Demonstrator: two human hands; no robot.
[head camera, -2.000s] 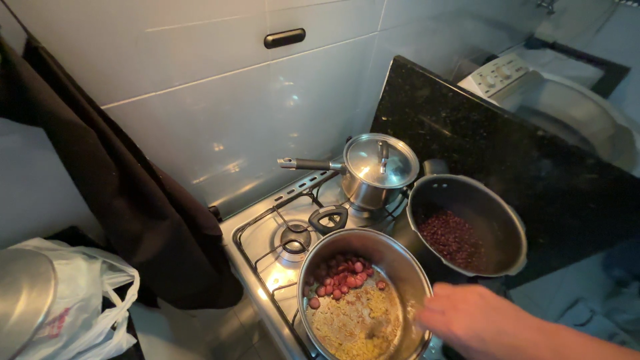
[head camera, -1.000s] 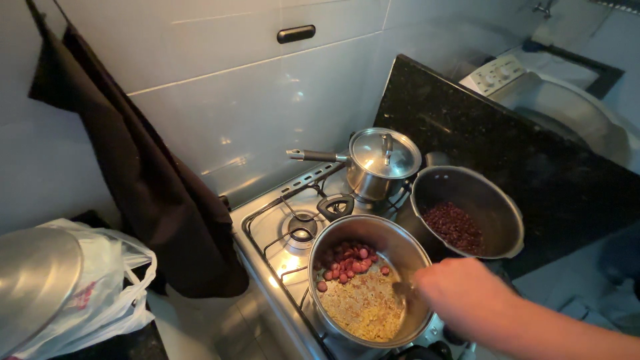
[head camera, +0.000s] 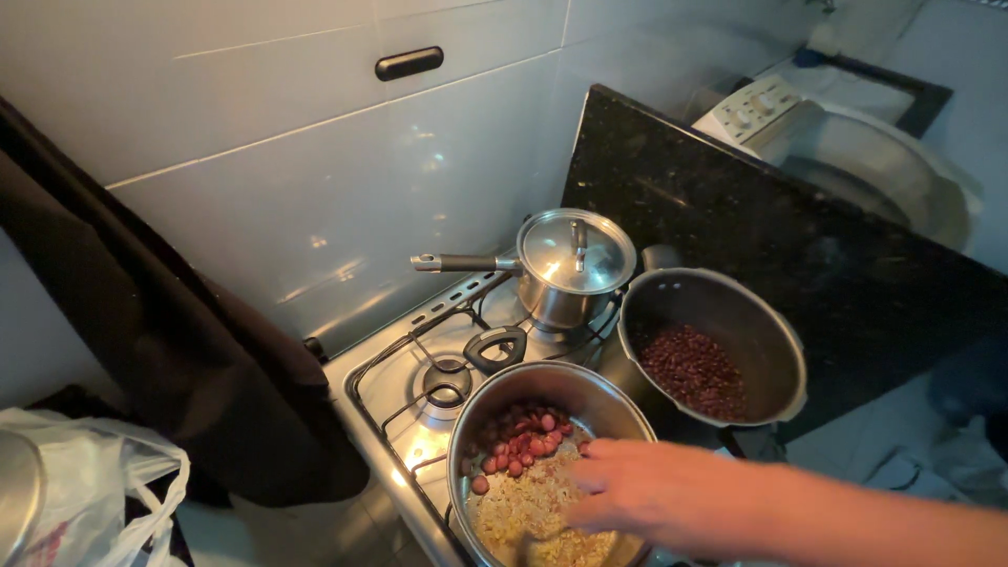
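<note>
My right hand (head camera: 630, 484) reaches in from the right over a steel pot (head camera: 461, 472), its fingers curled on a utensil whose dark end shows blurred at the pot's bottom. Inside the pot, sliced sausage (head camera: 528, 441) is heaped at the far side, with chopped, yellowish frying bits (head camera: 524, 504) spread nearer. Up and to the right, a deep dark pot (head camera: 713, 299) holds dark red beans (head camera: 693, 374). A lidded steel saucepan (head camera: 563, 299) stands behind, its handle pointing left. My left hand is not in view.
The steel gas stove (head camera: 362, 441) has a bare burner (head camera: 446, 383) at left. Beside it a dark cloth (head camera: 197, 339) hangs, above a white plastic bag (head camera: 110, 472) at lower left. A black stone panel (head camera: 709, 197) stands at right, with a washing machine (head camera: 866, 150) behind.
My right hand has moved from the pot's right rim to over its inside, with the utensil's end now near the pot's bottom. The sausage slices remain heaped at the far side.
</note>
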